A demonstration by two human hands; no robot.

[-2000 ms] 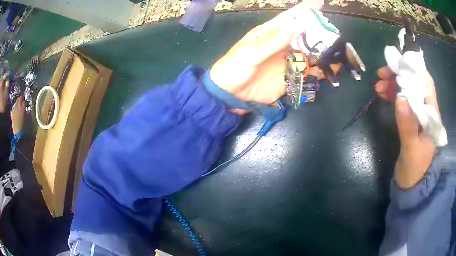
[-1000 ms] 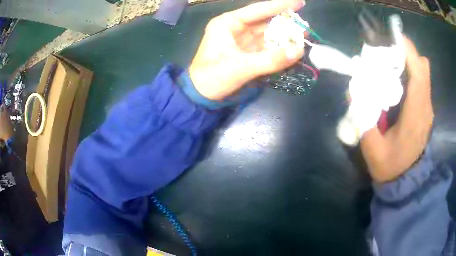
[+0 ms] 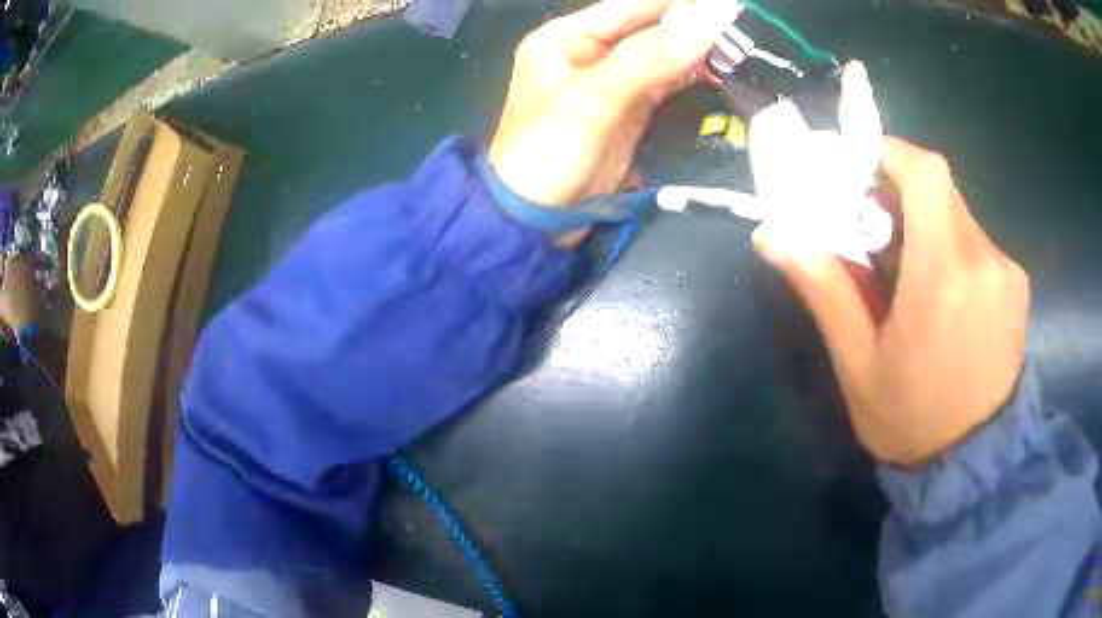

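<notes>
My left hand (image 3: 580, 103) is at the top centre, its fingers closed on a white part (image 3: 699, 27) of a wired assembly. A green wire (image 3: 792, 30) arcs from it to the right. A small yellow component (image 3: 723, 127) shows just below. My right hand (image 3: 924, 302) holds a bundle of bright white material (image 3: 804, 169), overexposed and lacking detail. A bit of red tool handle (image 3: 868, 287) shows under it; the tool's tip is not clearly visible. A thin white lobe of the bundle reaches left, close to my left wrist.
A blue wrist strap (image 3: 550, 217) is on my left wrist, with a coiled blue cord (image 3: 453, 525) below. An open cardboard box (image 3: 127, 362) with a yellow-cream ring (image 3: 94, 257) lies at left. The worn metal edge (image 3: 181, 82) runs along the top left. Part of another person's hand (image 3: 17, 296) shows at far left.
My right hand with the white bundle and tool has moved left towards the assembly. My left hand first moved left, then slightly back right, and the assembly has turned in it.
</notes>
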